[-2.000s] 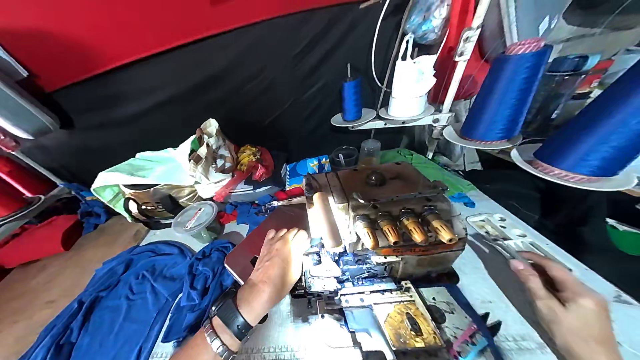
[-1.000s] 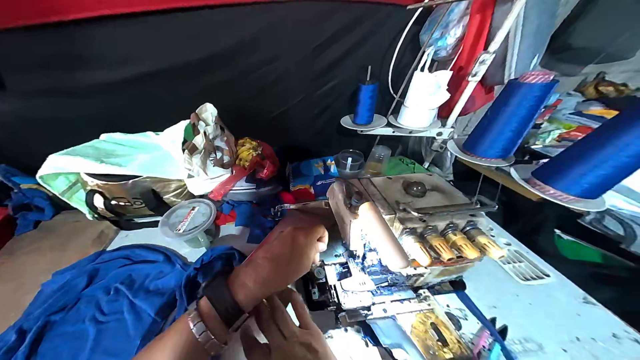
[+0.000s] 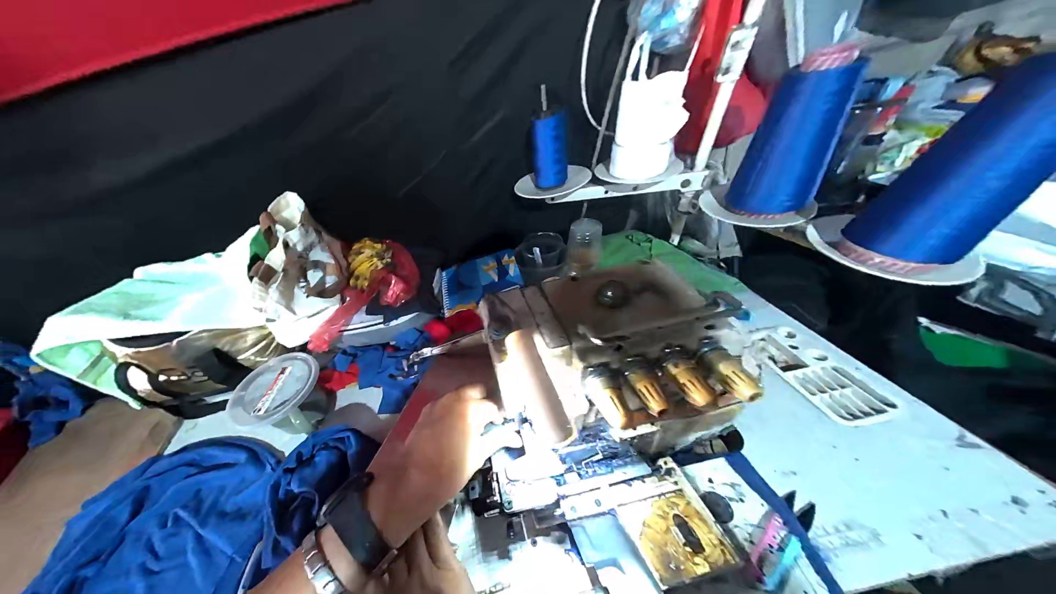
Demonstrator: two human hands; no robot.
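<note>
An overlock sewing machine with a row of several orange tension knobs stands on the white table, its lower front cover swung down. My left hand, with a dark watch and a metal bracelet at the wrist, reaches to the lit needle area at the machine's left side; its fingertips are washed out by glare, so what they touch is unclear. Low in the view, partly behind the left wrist, is my right hand, beside the opened lower part; whether it holds anything is hidden. Blue cloth lies to the left.
Blue thread cones stand on a thread stand at the upper right. A lidded plastic tub, a bag with a red plastic bag and clear cups are behind. A white plastic tray insert sits right of the machine.
My right hand has left the table's right side, where it was two seconds ago, and is now low beside my left wrist. My left hand stays near the needle area.
</note>
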